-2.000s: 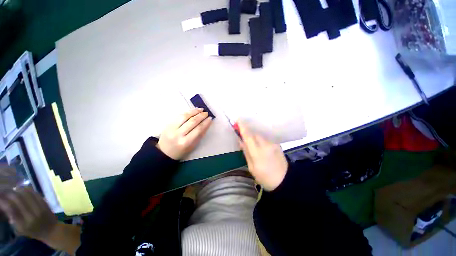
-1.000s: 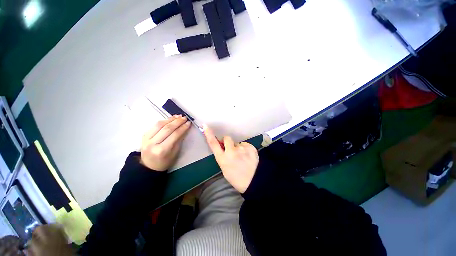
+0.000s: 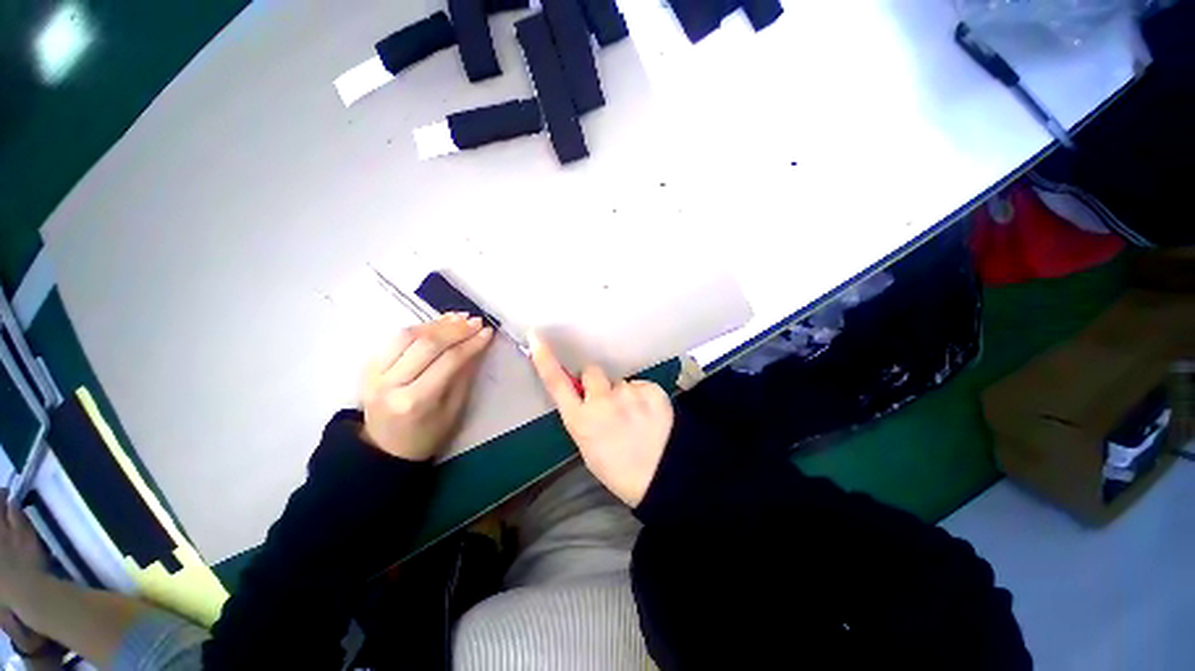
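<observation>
A short black foam strip [image 3: 448, 296] lies on the grey-beige cardboard sheet [image 3: 262, 315] in front of me. My left hand [image 3: 422, 383] presses its near end down with the fingertips. A thin slim metallic item [image 3: 400, 291] sticks out from under my left fingers, beside the strip; I cannot tell what it is. My right hand [image 3: 606, 417] grips the red-handled utility knife [image 3: 578, 385], mostly hidden in the fist, index finger stretched along it. Its pale blade reaches the strip's near end, close to my left fingertips.
Several black foam strips [image 3: 552, 87] lie at the top, two with white tabs. A pen [image 3: 1016, 81] and clear plastic are at upper right. At left are white frames [image 3: 29, 393], a yellow sheet [image 3: 184, 586] with black strips, and another person's arm [image 3: 66, 606]. A cardboard box [image 3: 1075, 420] stands lower right.
The view has shifted right and down since the first frame. My right hand has brought the knife from beside the strip onto its near end. My left hand stays on the strip.
</observation>
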